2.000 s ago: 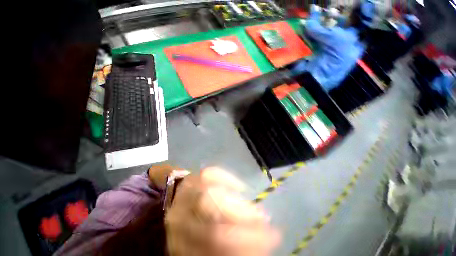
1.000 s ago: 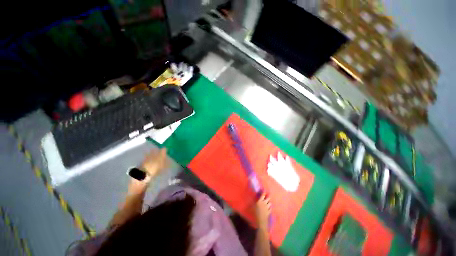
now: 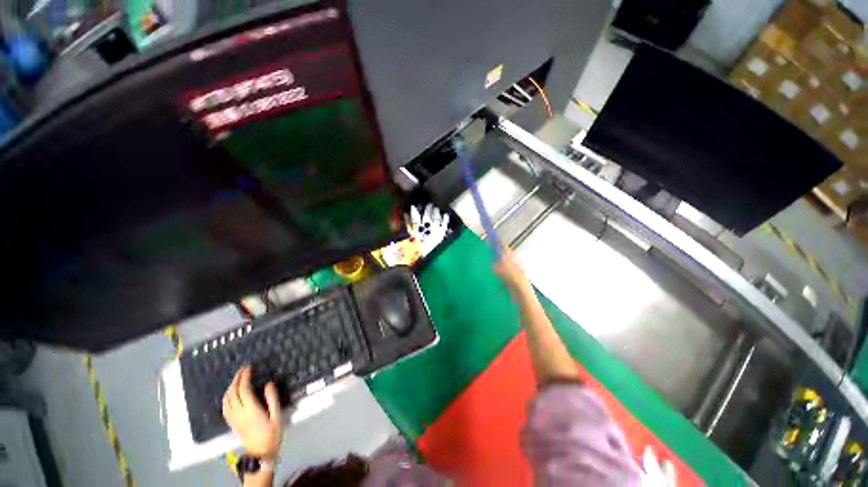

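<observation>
My right hand (image 3: pixel 511 269) is shut on the lower end of a long purple-blue strip (image 3: pixel 479 202). The strip points up and away over the conveyor, its far end at the dark opening of the grey machine. My left hand (image 3: pixel 251 411) rests with spread fingers on the left part of the black keyboard (image 3: pixel 314 348). The keyboard lies on a white tray. A black mouse (image 3: pixel 394 312) sits on the pad at the keyboard's right. The large monitor (image 3: pixel 181 190) shows green board images and blurred red and white text.
The conveyor rail (image 3: pixel 657 228) runs diagonally at the right. A dark second monitor (image 3: pixel 709 138) stands beyond it. A red mat (image 3: pixel 485 409) lies on the green bench. White gloves lie near the mouse (image 3: pixel 428 224) and at the bottom (image 3: pixel 657 470). Boards (image 3: pixel 807 418) sit lower right.
The view has turned toward the monitor and machine. My right hand has lifted the strip off the red mat and extended it over the conveyor. My left hand has moved onto the keyboard.
</observation>
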